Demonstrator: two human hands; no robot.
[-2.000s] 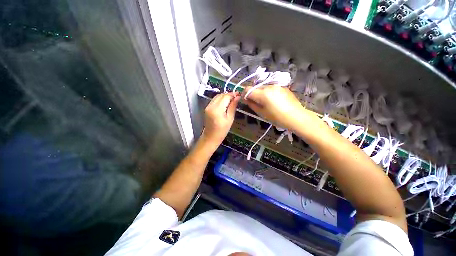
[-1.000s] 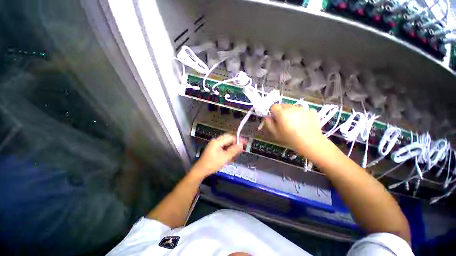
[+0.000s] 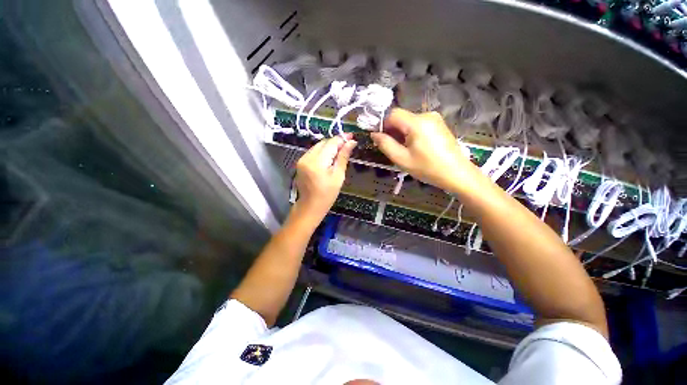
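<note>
My left hand point(image 3: 324, 169) pinches the end of a white cord at the green circuit strip point(image 3: 305, 124) along the shelf edge; its fingertips hide the plug tip. My right hand point(image 3: 418, 147) is just to its right, fingers curled beside a bundled white cord point(image 3: 374, 101); whether its fingertips grip a cord cannot be told. Several cords left of my hands run down to the strip. A looped cord bundle point(image 3: 277, 86) hangs at the strip's left end. More coiled cords point(image 3: 544, 180) hang over the strip to the right.
White adapters point(image 3: 482, 101) stand in a row at the back of the grey shelf. A lower circuit strip point(image 3: 418, 219) runs below my hands, with a blue bin point(image 3: 422, 280) beneath it. A pale upright frame point(image 3: 192, 98) borders the left side. Upper boards point(image 3: 663, 37) show at the top right.
My left hand has moved up from the lower strip to the upper one with a cord end. My right hand has shifted slightly up, and the bundled cord now lies higher, behind the strip.
</note>
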